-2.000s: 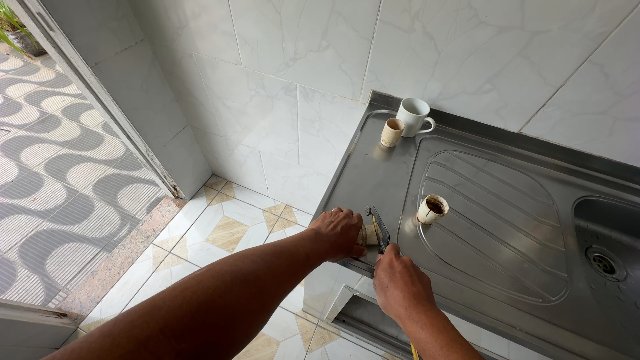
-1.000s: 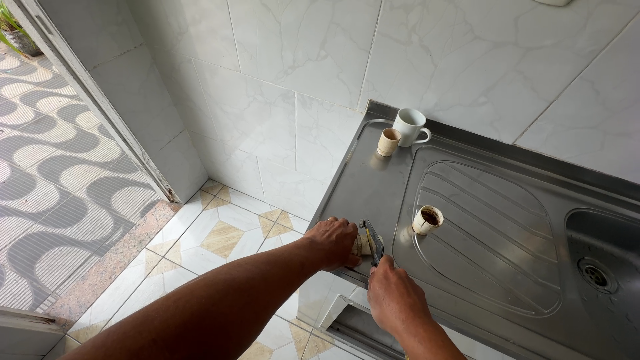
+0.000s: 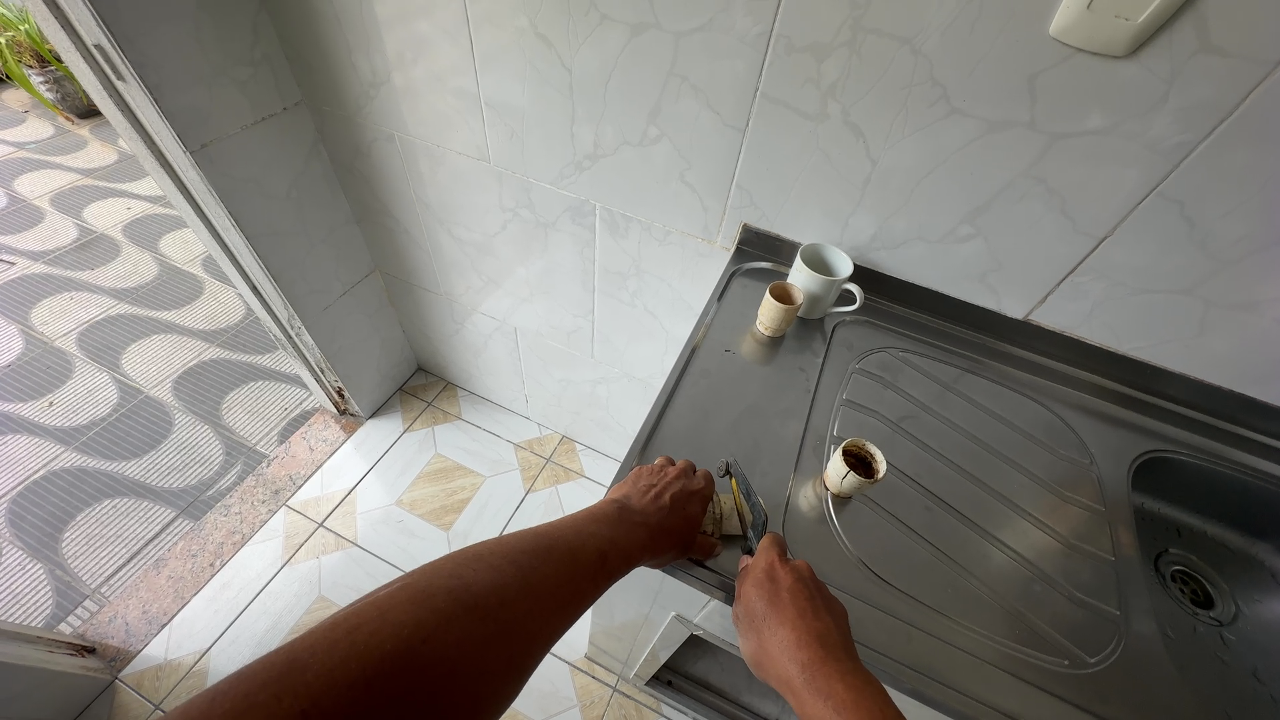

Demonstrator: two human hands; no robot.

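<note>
My left hand grips a cream cylindrical piece, apparently a plastic pipe fitting, lying at the front left of the steel sink top. In my right hand is a hand tool with a dark metal frame and a yellow strip, likely a hacksaw. Its front part lies across the cream piece, close to my left fingers; my right hand hides its handle. To the right stands a cracked cream fitting with a dirty brown inside. Farther back, a smaller cream fitting stands beside a white mug.
The ribbed drainboard leads to the sink basin at the right. White marbled wall tiles rise behind. Below the counter's front edge is an open compartment. On the left are the tiled floor and a doorway frame.
</note>
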